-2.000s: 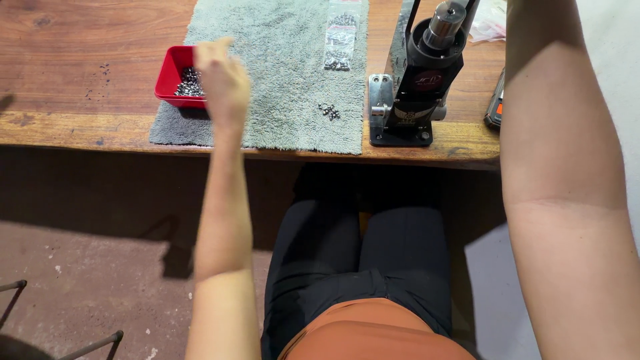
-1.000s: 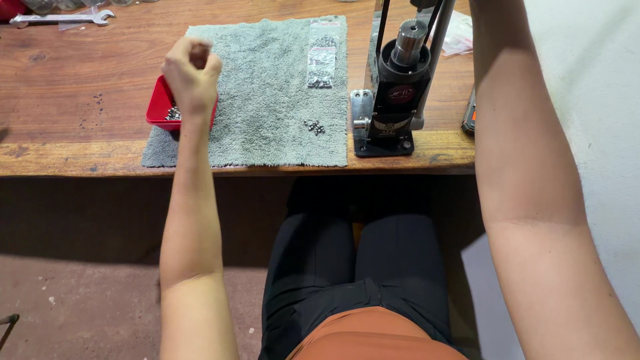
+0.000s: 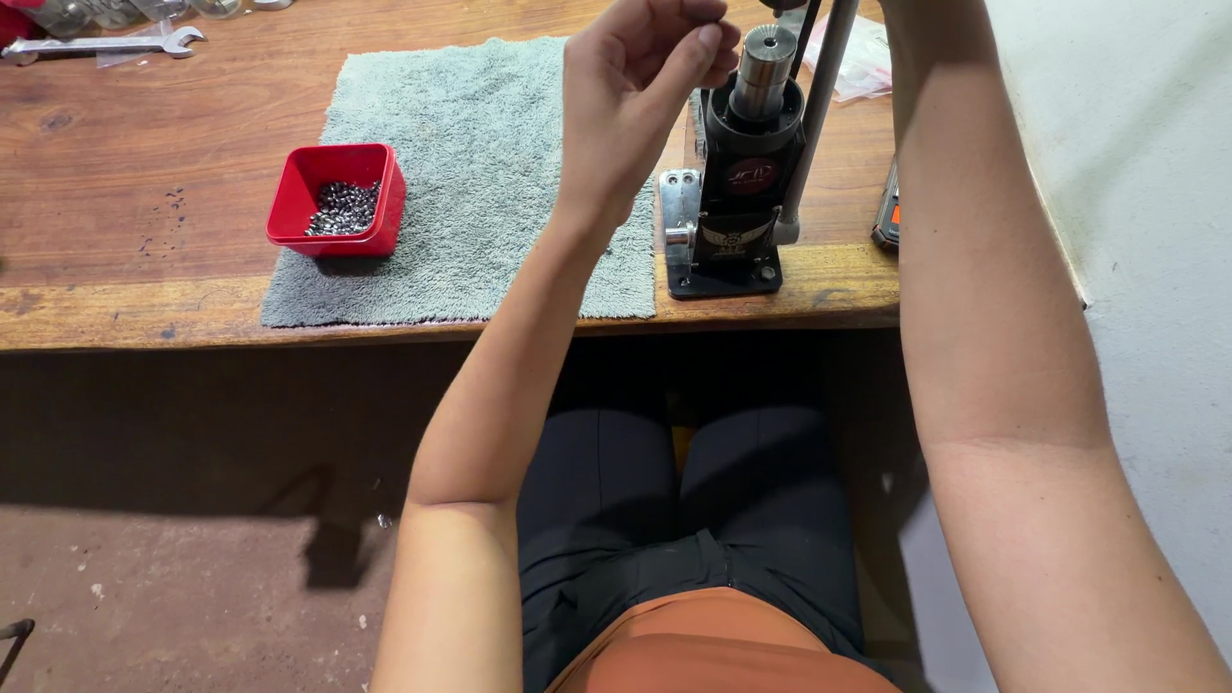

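Observation:
Beside the steel post of a black bench press [image 3: 736,192], at its upper left, is my left hand [image 3: 650,91]. Its thumb and fingertips are pinched together; whether a small piece sits between them cannot be made out. My right arm reaches up past the press on the right, and the hand lies beyond the top edge of the view. A red plastic box [image 3: 388,207] of small shiny metal pieces [image 3: 345,207] stands on a grey-green towel [image 3: 462,192]. My left hand and forearm cover the towel's right part.
An open-end wrench [image 3: 106,44] lies at the back left, near glass jars [image 3: 154,8]. Clear plastic bags [image 3: 857,60] are behind the press. A dark device with an orange part [image 3: 887,214] sits by the right forearm. A white wall [image 3: 1136,135] bounds the right side.
My left hand has moved right, from above the red box to the top of the press. It now hides the plastic bag and small pile of pieces seen earlier on the towel.

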